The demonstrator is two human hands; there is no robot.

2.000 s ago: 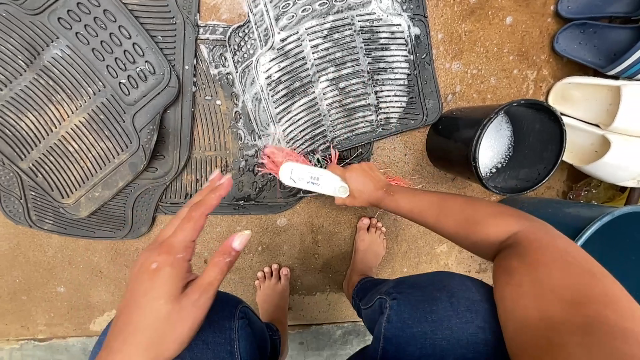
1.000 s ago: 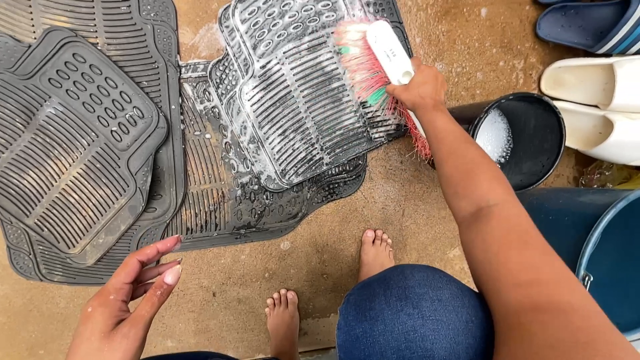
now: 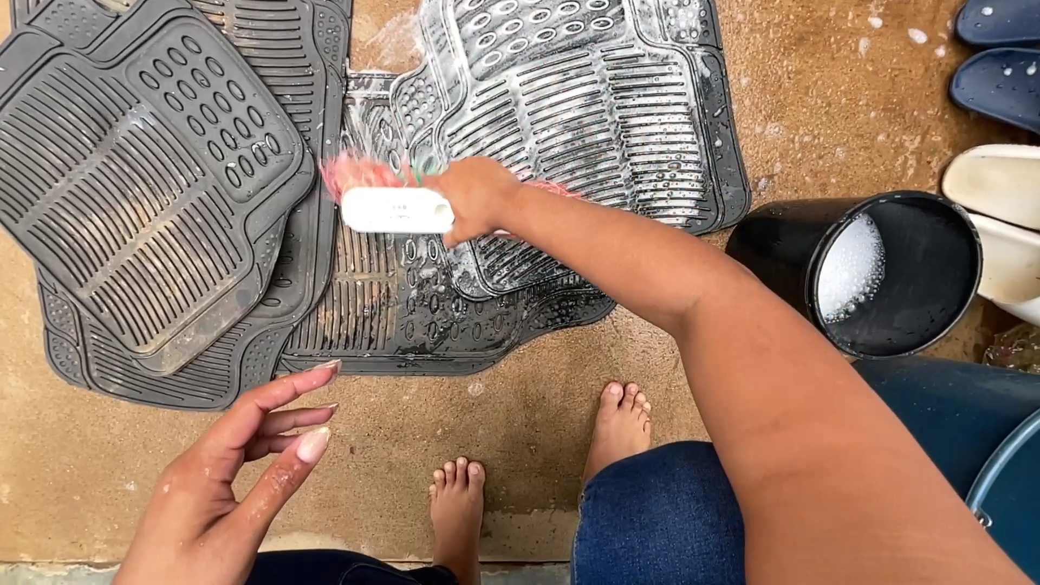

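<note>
My right hand (image 3: 479, 197) grips a scrub brush (image 3: 398, 210) with a white plastic back and pink and green bristles. The bristles lie over the left part of a soapy black rubber car mat (image 3: 569, 122), and my fingers partly hide them. Beneath that mat, a wet mat (image 3: 357, 309) shows brown dirt. More grey rubber mats (image 3: 162, 162) overlap in a stack to the left, dusty with brown stains. My left hand (image 3: 236, 471) holds nothing; its wet fingers are apart, below the stack and nearest its lower edge.
A black bucket (image 3: 902, 325) with suds inside stands tilted in view at the right. Below it is a blue tub (image 3: 910, 422) with a handle. White clogs (image 3: 991, 183) and blue slippers (image 3: 999, 81) line the right edge. My bare feet (image 3: 457, 504) are on the brown concrete floor.
My right hand has moved the brush left and down from the upper right part of the soapy mat, where it was a second ago. My left hand remains empty.
</note>
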